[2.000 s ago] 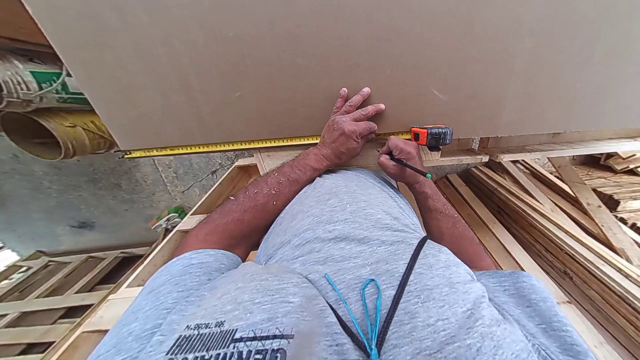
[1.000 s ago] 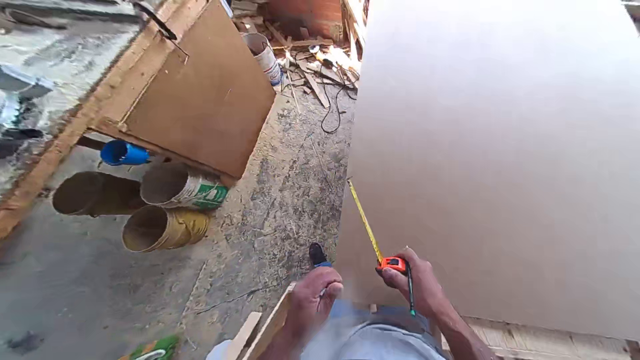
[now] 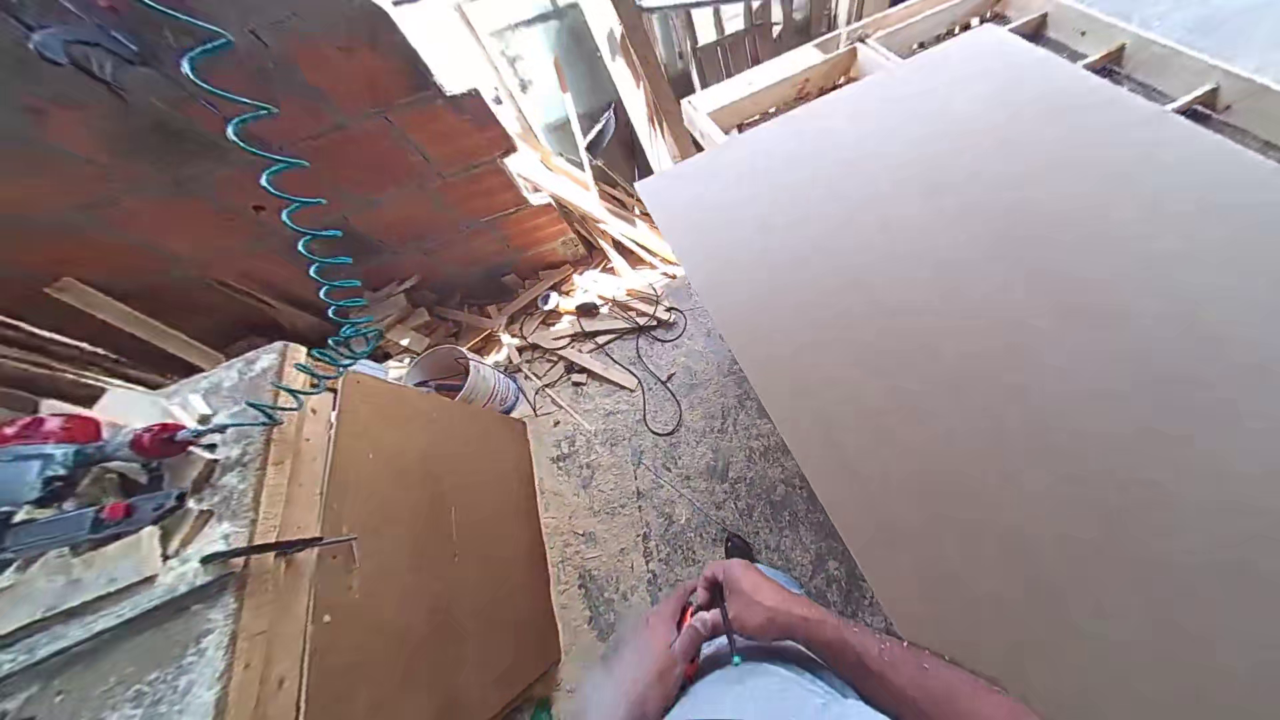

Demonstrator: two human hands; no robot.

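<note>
Low in the head view, my two hands are close together in front of my shirt, beside the edge of a large flat board (image 3: 980, 330). My left hand (image 3: 650, 655) is closed around an orange and black tape measure (image 3: 688, 618), which its fingers mostly hide. My right hand (image 3: 755, 600) touches the left one at the fingertips and holds a dark pencil or pen (image 3: 727, 625) with a green end pointing down. No tape blade shows out of the case.
A workbench (image 3: 285, 500) with tools and a brown panel (image 3: 430, 540) stand at left. Beyond are a bucket (image 3: 485, 385), wood scraps (image 3: 590, 350) and a looped black cable (image 3: 660, 400) on the floor. A teal coiled hose (image 3: 290, 210) hangs down. Wooden frames (image 3: 790, 95) lie behind the board.
One second ago the yellow blade stretched from the tape measure over the board's edge; now none shows. My hands, then apart, have come together away from the board. The view has swung strongly.
</note>
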